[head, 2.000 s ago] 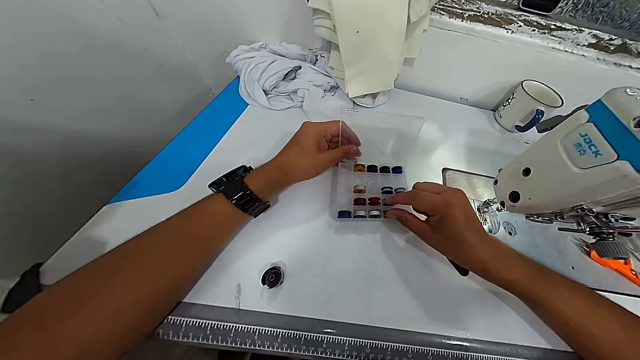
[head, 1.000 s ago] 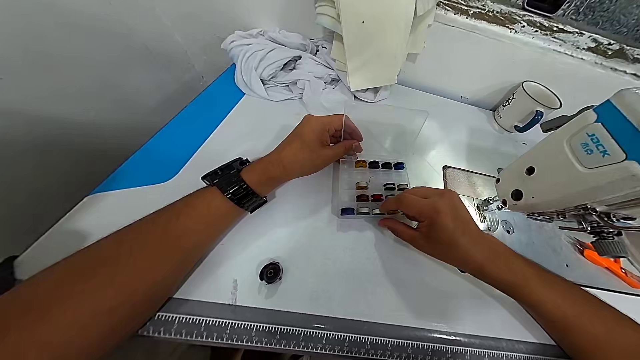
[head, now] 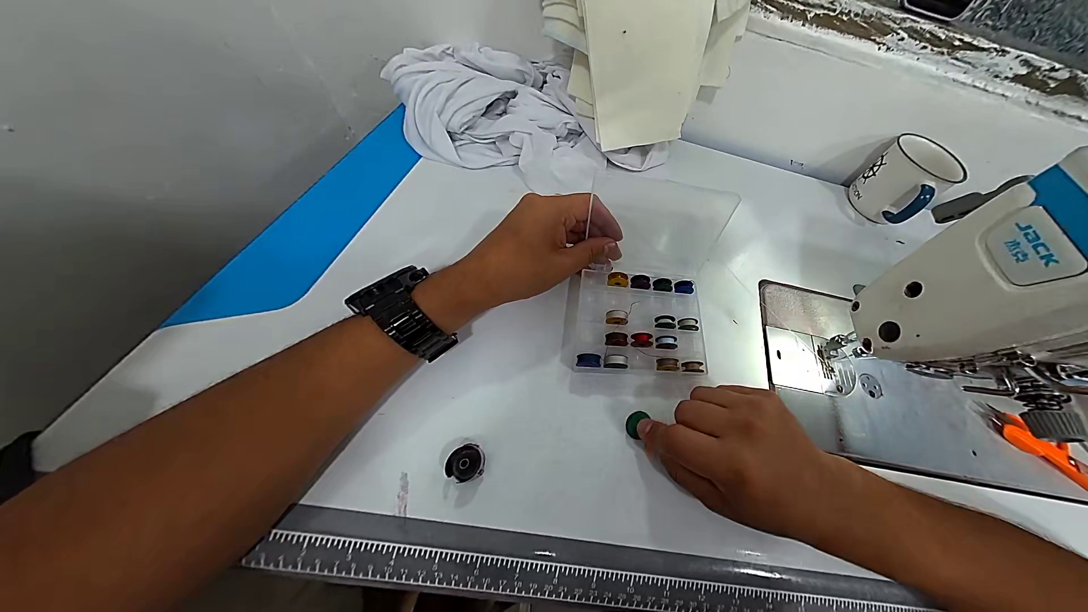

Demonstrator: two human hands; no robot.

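A clear plastic bobbin box (head: 639,327) stands with its transparent lid (head: 663,221) raised; several thread-wound bobbins sit in its compartments. My left hand (head: 552,251), with a black watch on the wrist, holds the lid near its left hinge corner. In front of the box, my right hand (head: 731,455) has a green bobbin (head: 637,424) between thumb and fingers, at or just above the white tabletop. A black bobbin case (head: 465,463) lies by itself on the tabletop, left of my right hand.
A Jack sewing machine (head: 977,272) stands at the right, with orange thread snips (head: 1041,446) beside it. Behind are an enamel-look mug (head: 906,178), crumpled white cloth (head: 484,110) and cream pattern pieces (head: 646,68). A ruler strip (head: 544,565) runs along the front edge.
My right hand has moved from inside the bobbin box toward the front edge and now has a green bobbin in its fingers. The left hand stays at the raised lid.
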